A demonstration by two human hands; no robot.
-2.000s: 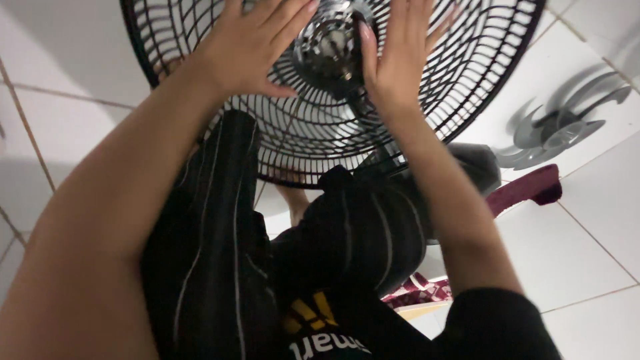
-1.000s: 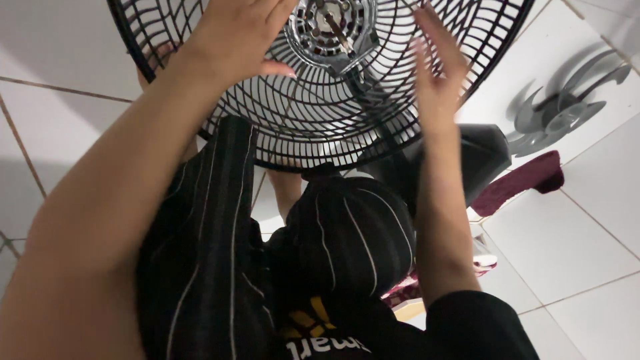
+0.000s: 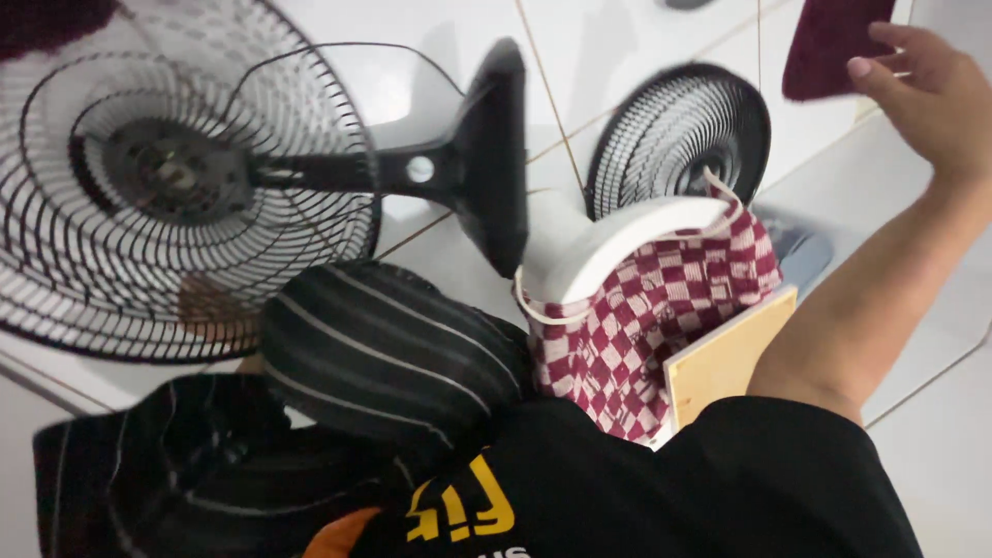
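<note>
My right hand (image 3: 922, 93) is at the upper right, its fingers at the edge of a maroon cloth (image 3: 829, 50); whether they grip it cannot be told. My left hand is out of view. On the left lies a large black fan grille (image 3: 174, 178) around a motor hub, joined by a neck to a black fan base (image 3: 496, 163). Part of another dark maroon thing (image 3: 54, 23) shows at the top left corner.
A second round black grille (image 3: 690, 132) rests on the white tiled floor (image 3: 480, 256). Near my knee are a white curved plastic part (image 3: 643, 232), a maroon checkered cushion (image 3: 620, 341) with ties and a light wooden board (image 3: 728, 356). A bluish item (image 3: 806, 252) lies behind them.
The view has swung far to the right. My right hand has left the fan grille and is now at the maroon cloth; my left hand has gone out of view.
</note>
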